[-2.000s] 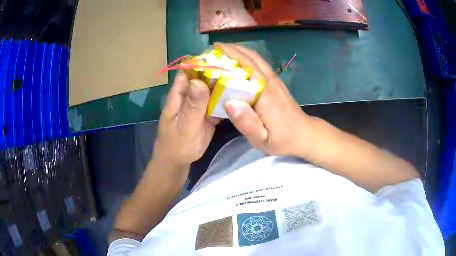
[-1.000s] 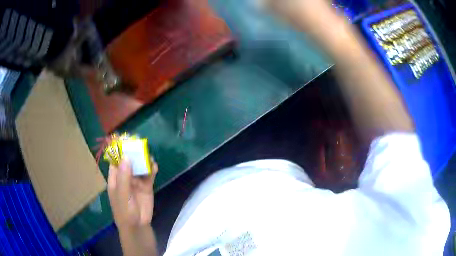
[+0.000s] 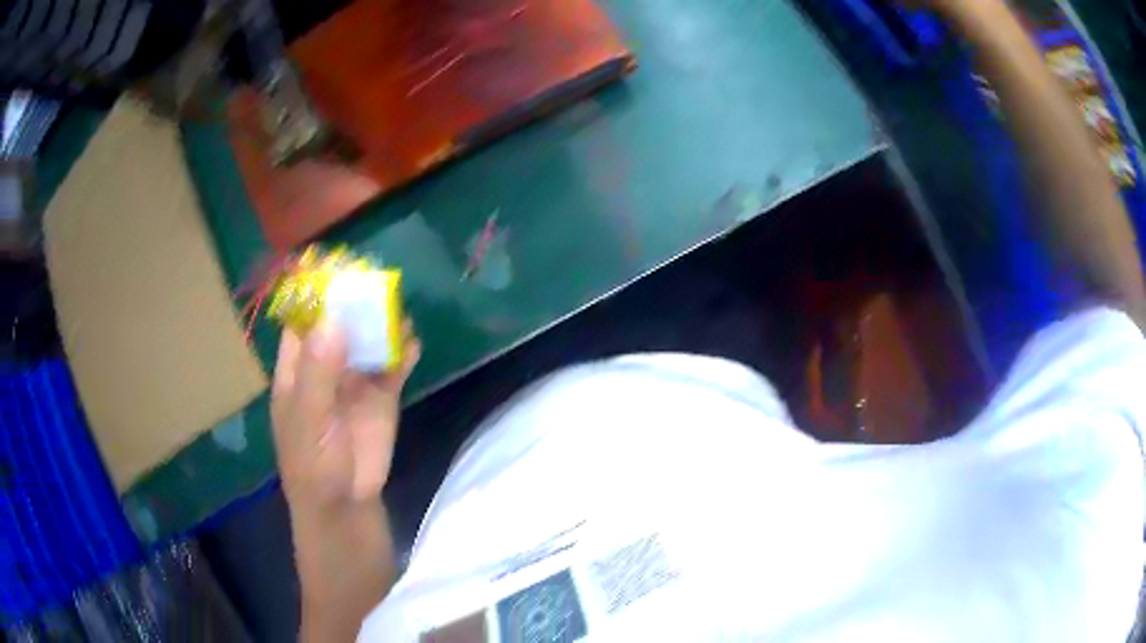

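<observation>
My left hand (image 3: 337,415) is shut on a fanned bunch of pouch cells (image 3: 362,317), silver-white with yellow edges, above the front of the green bench (image 3: 553,214). Thin red lead wires (image 3: 258,299) stick out from the cells on the left. My right arm reaches out to the upper right. The right hand is cut off by the top edge of the picture, so its fingers and anything in them are hidden. The view is blurred.
The reddish-brown welder base block (image 3: 440,94) lies on the bench, with the dark metal welder head (image 3: 292,119) at its left. A cardboard sheet (image 3: 145,302) is at left, beside blue crates (image 3: 57,465). A loose red wire (image 3: 481,241) lies on the bench. A blue bin holds gold-white pieces (image 3: 1083,88).
My hands have separated. The left has moved left with the cells; the right has let go of them and reached to the upper right, out of the picture. The view has turned.
</observation>
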